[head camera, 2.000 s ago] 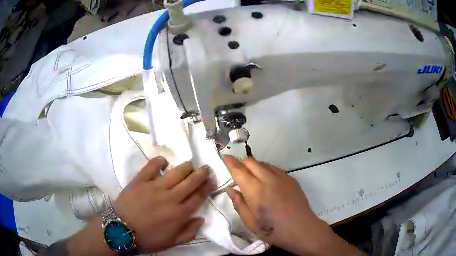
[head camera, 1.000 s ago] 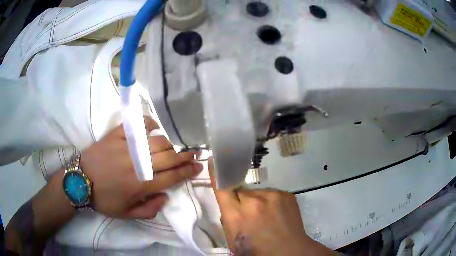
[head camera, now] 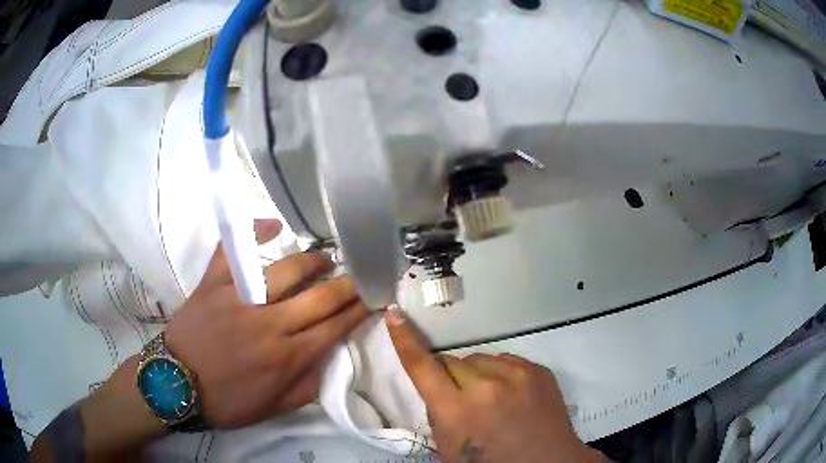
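Observation:
White trousers (head camera: 109, 181) with dark double stitching lie across the machine table under the sewing head. My left hand (head camera: 272, 330), with a watch on its wrist, lies on the cloth left of the needle area, fingers bent and pressing it. My right hand (head camera: 485, 389) has its index fingertip on the cloth edge just below the pale take-up lever guard (head camera: 358, 194); its other fingers are curled. A folded white edge (head camera: 380, 380) loops between the hands. The guard hides the needle and presser foot.
The off-white sewing machine head (head camera: 561, 99) fills the upper middle and right. A blue air tube (head camera: 222, 72) ends in a white nozzle over my left hand. Ribbed tension knobs (head camera: 444, 289) stick out right of the guard. Ruler marks run along the table (head camera: 634, 380). White garments (head camera: 779, 407) lie lower right.
The view has moved closer to the machine head since the first frame. Since the second, my left hand has shifted right towards my right fingertip, and the folded edge between the hands is more bunched.

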